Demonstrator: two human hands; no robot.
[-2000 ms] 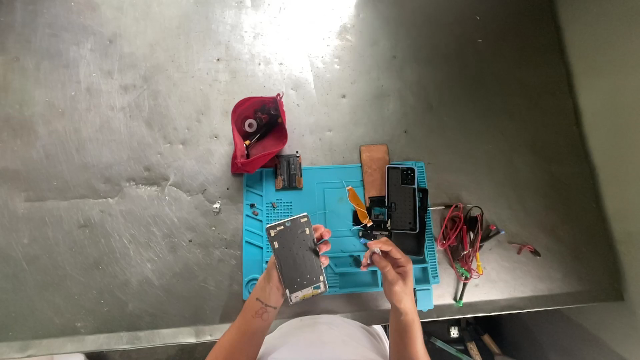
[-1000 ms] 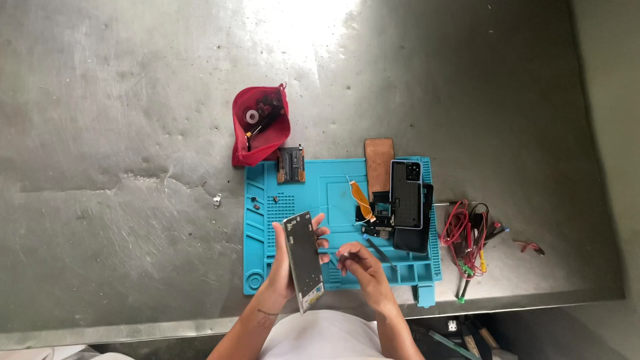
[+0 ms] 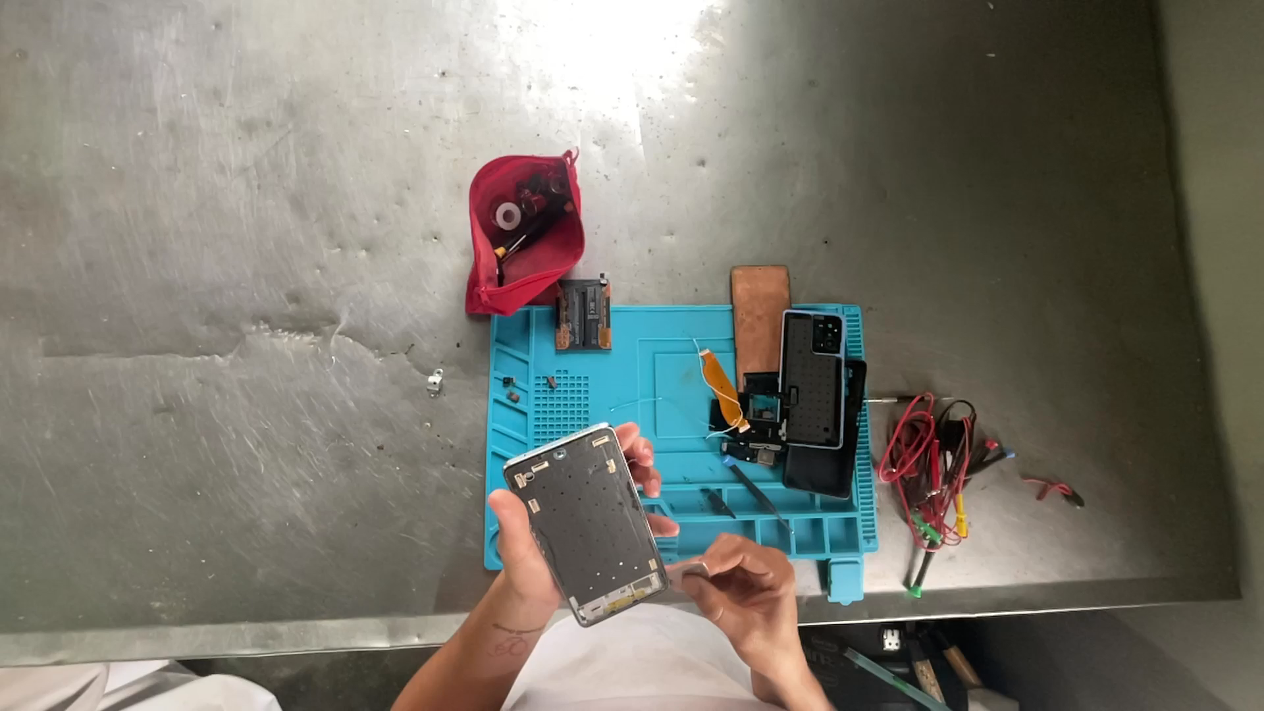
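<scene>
My left hand [image 3: 533, 553] grips a phone's mid-frame [image 3: 592, 528], its dark inner side facing up, thumb on the left edge and fingers around the right. Close to its lower right corner, my right hand [image 3: 746, 592] pinches a small thin piece [image 3: 689, 570] that I cannot make out. Both hands are over the front of a blue silicone repair mat [image 3: 681, 326]. On the mat's right half lie an orange flex cable [image 3: 723, 390], black phone parts [image 3: 760, 395], a phone back cover with camera openings [image 3: 813, 380] and a blue-tipped tool [image 3: 755, 489]. A phone battery [image 3: 584, 314] rests at the back left.
An unzipped red pouch [image 3: 533, 267] holding tools stands behind the mat's left corner. A brown flat block [image 3: 759, 316] overlaps the back edge. Red and black cables [image 3: 928, 464] lie right of the mat on the metal table [image 3: 247, 395]. A small metal piece [image 3: 434, 382] lies at left.
My right hand has moved down and toward the phone frame's lower corner. The frame, seen more edge-on a second ago, now shows its inner face more fully.
</scene>
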